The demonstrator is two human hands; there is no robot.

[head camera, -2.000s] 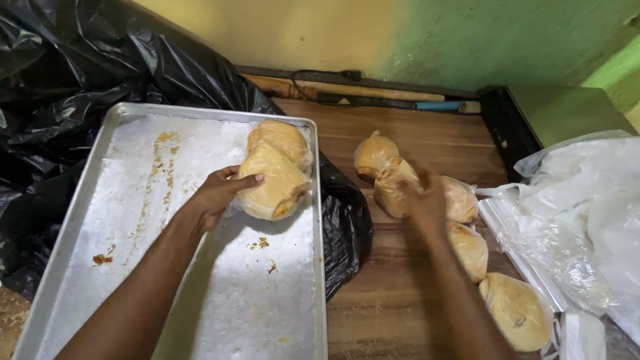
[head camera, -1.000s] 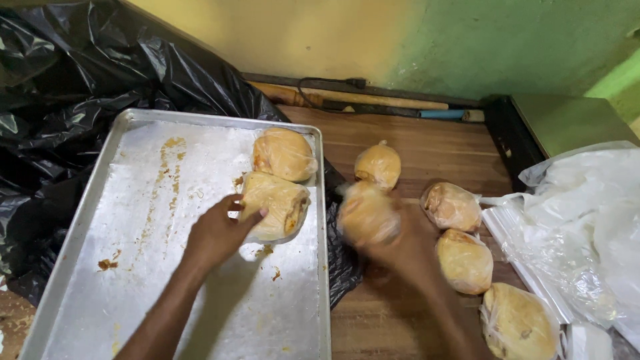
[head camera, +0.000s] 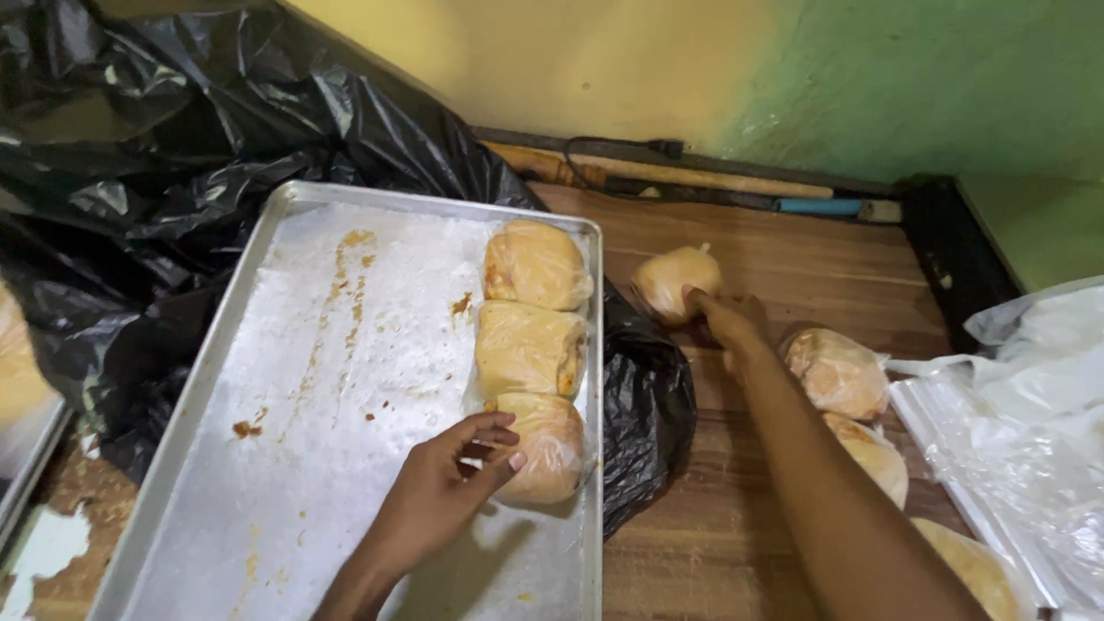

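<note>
Three bread rolls wrapped in clear plastic stand in a column along the right side of a metal baking tray point(head camera: 285, 483): a far roll point(head camera: 536, 264), a middle roll point(head camera: 528, 349) and a near roll point(head camera: 543, 453). My left hand point(head camera: 461, 470) is at the near roll's left edge, fingers apart and curved. My right hand point(head camera: 729, 319) reaches to another wrapped roll point(head camera: 677, 280) on the wooden table, its fingertips at the roll's right side; whether they grip it is unclear. More wrapped rolls point(head camera: 837, 373) lie to the right, partly behind my right forearm.
A black plastic bag point(head camera: 216, 129) lies behind and beside the tray. Clear plastic bags point(head camera: 1026, 431) are piled at the right. Along the wall lie a wooden rod point(head camera: 707, 177), a blue-handled tool point(head camera: 819, 206) and a black cable with plug point(head camera: 664, 148). Part of another tray shows at far left.
A third roll now lies on the tray, nearest me; one second ago my right hand had a roll over the table. My right hand is now at the far roll on the table.
</note>
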